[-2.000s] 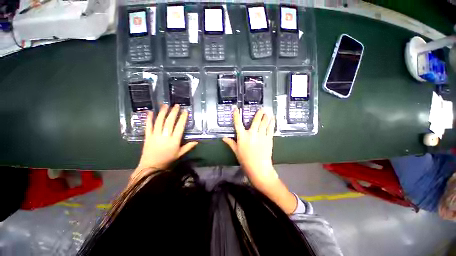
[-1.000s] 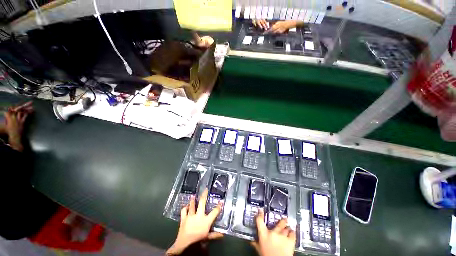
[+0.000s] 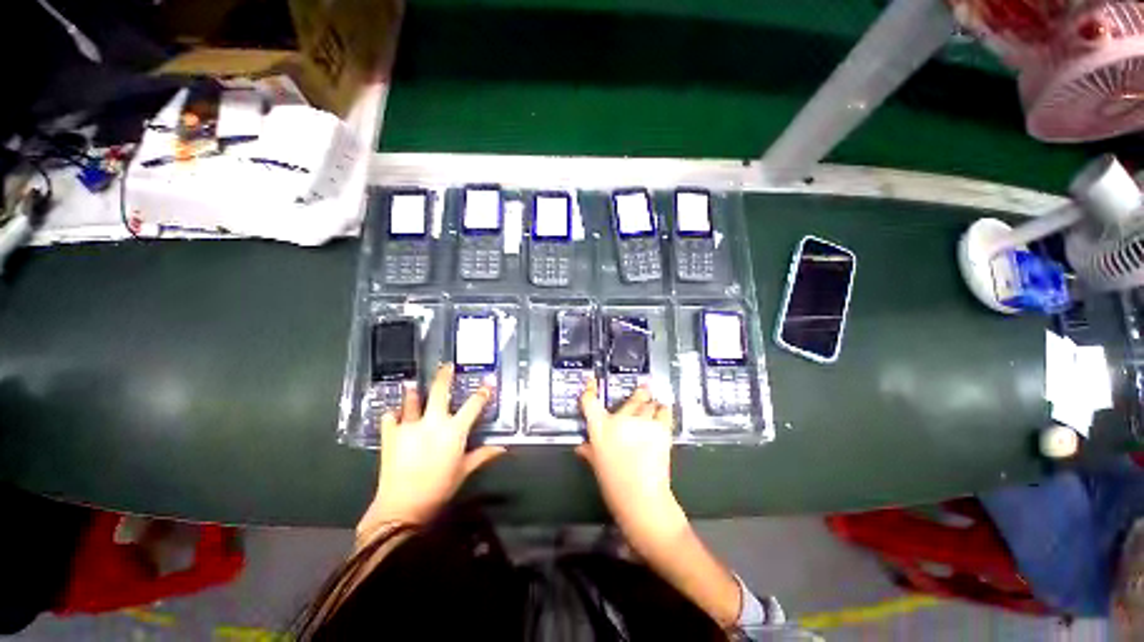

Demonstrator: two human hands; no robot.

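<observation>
A clear plastic tray (image 3: 540,435) holds two rows of keypad phones. The back row phones, such as the middle one (image 3: 550,238), have white lit screens. In the front row, the second phone from the left (image 3: 476,346) and the rightmost phone (image 3: 724,364) are lit. The far-left phone (image 3: 394,354) and the two middle phones (image 3: 573,345) (image 3: 627,349) have dark screens. My left hand (image 3: 433,439) has fingers spread over the keypads of the two left front phones. My right hand (image 3: 627,439) has fingertips on the keypads of the two middle front phones.
A smartphone (image 3: 817,299) lies right of the tray. A white fan (image 3: 991,266), a pink fan (image 3: 1089,75) and white papers (image 3: 1075,383) are at the right. A white box (image 3: 245,176) with cables is back left. A pale rail (image 3: 565,172) runs behind the tray. Red stools flank me below.
The view has tilted back down since one second ago, so the cardboard box and far bench mostly left it. The second front phone's screen has turned from dark to white. Both hands remain at the front row.
</observation>
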